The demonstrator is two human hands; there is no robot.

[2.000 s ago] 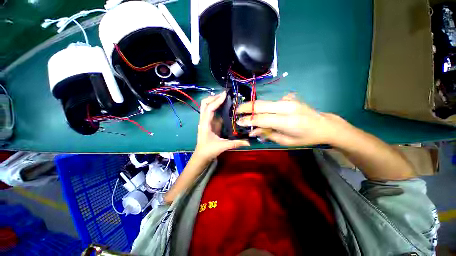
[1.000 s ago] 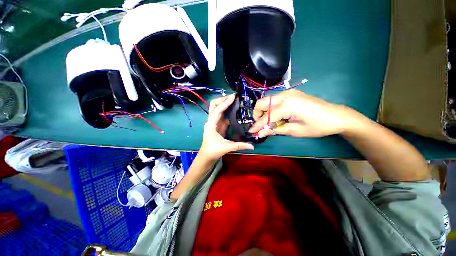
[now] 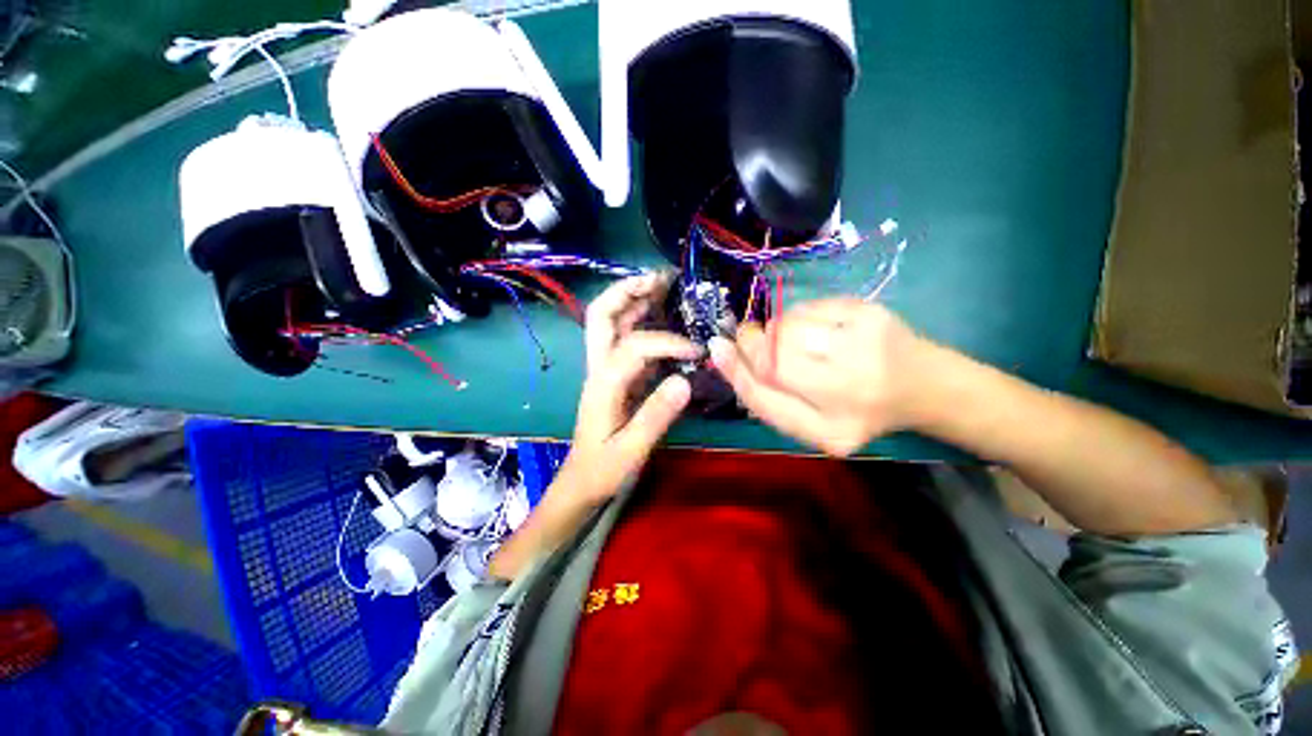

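Note:
My left hand (image 3: pixel 626 367) grips the small black lens module shell (image 3: pixel 705 385) at the bench's front edge, its thumb and fingers bent over the near left side. The circuit board (image 3: pixel 705 312) shows inside the shell. My right hand (image 3: pixel 827 371) is at the shell's right side, its fingertips pinched together at the board on what looks like a red lead; the grip is partly blurred. Red, blue and white wire leads (image 3: pixel 748 247) run from the white camera housing (image 3: pixel 791 108) just beyond the shell. No tool can be made out in my right hand.
Two more white housings (image 3: pixel 425 72) (image 3: pixel 259 180) lie left on the green bench (image 3: pixel 978 173) with loose leads. A cardboard box (image 3: pixel 1201 216) stands at the right. A blue crate (image 3: pixel 295 532) with white camera parts is below the bench at the left. A fan-like thing (image 3: pixel 32 302) sits far left.
The camera view has shifted, moving the housings rightward. The fingers of my left hand have closed further over the shell. The yellowish tool seen earlier at my right hand no longer shows.

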